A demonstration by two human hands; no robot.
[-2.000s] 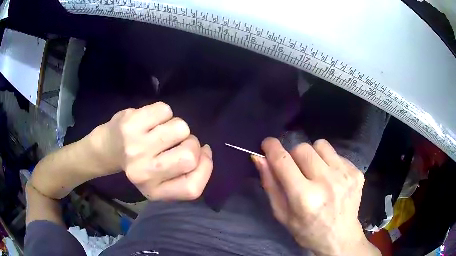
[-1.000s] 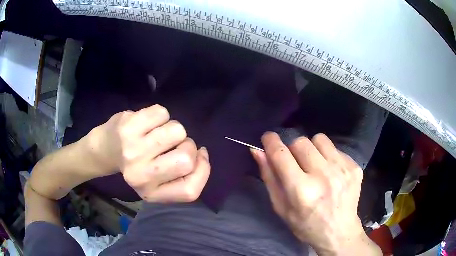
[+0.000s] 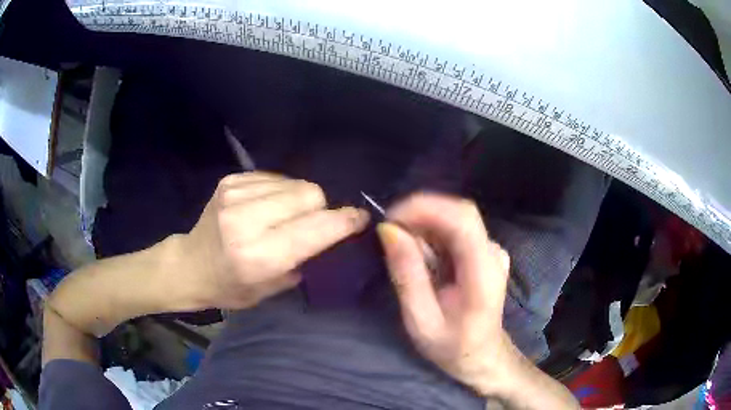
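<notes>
A dark purple garment piece (image 3: 337,276) lies over my lap below the table edge. My left hand (image 3: 280,240) is closed on the cloth, its index finger and thumb pointing right. My right hand (image 3: 449,280) pinches a thin pointed hand tool (image 3: 372,204), its metal tip showing up and left beside my left fingertips. The rest of the tool is hidden in the hand. A small grey blade-like thing (image 3: 239,150) shows just above my left fist; I cannot tell what it is.
The white table (image 3: 513,48) crosses the top, with a measuring tape strip (image 3: 417,76) along its front edge. A white panel (image 3: 28,112) stands at the left. Red and yellow cloth (image 3: 639,328) lies low at the right. White scraps lie at the lower left.
My right hand has moved left and turned, bringing the tool tip close to my left fingertips. My left hand has shifted right and its index finger now reaches out. More of the grey blade-like thing shows.
</notes>
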